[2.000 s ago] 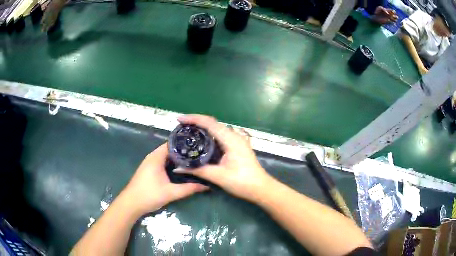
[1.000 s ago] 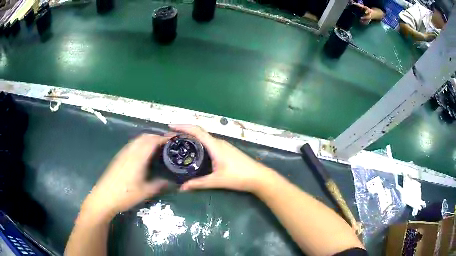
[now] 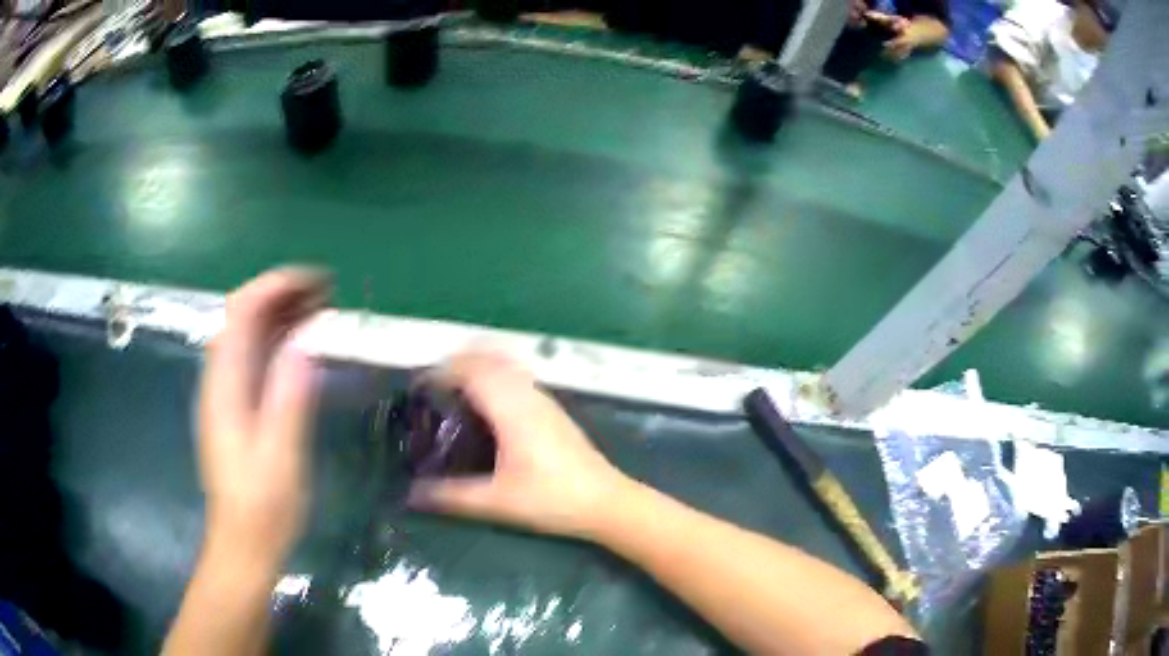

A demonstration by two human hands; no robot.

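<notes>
A black cylindrical unit [image 3: 442, 438] is at the bench's middle, close to the white rail; it is blurred. My right hand [image 3: 532, 455] is around its right side, thumb and fingers on it. My left hand [image 3: 263, 410] is to the left, off the unit and blurred, raised with its fingertips over the white rail. No thing shows in it. The face of the unit is too blurred to read.
The green belt [image 3: 513, 218] beyond the rail [image 3: 641, 376] carries several black cylinders [image 3: 312, 108]. A hammer [image 3: 827, 493], a clear plastic bag [image 3: 955, 506] and brown parts boxes [image 3: 1074, 602] are at right. A white post [image 3: 974, 244] rises there. People's hands show opposite.
My left hand has come off the unit and moved left and toward the rail. My right hand stays on the unit. The cylinders on the belt have shifted left.
</notes>
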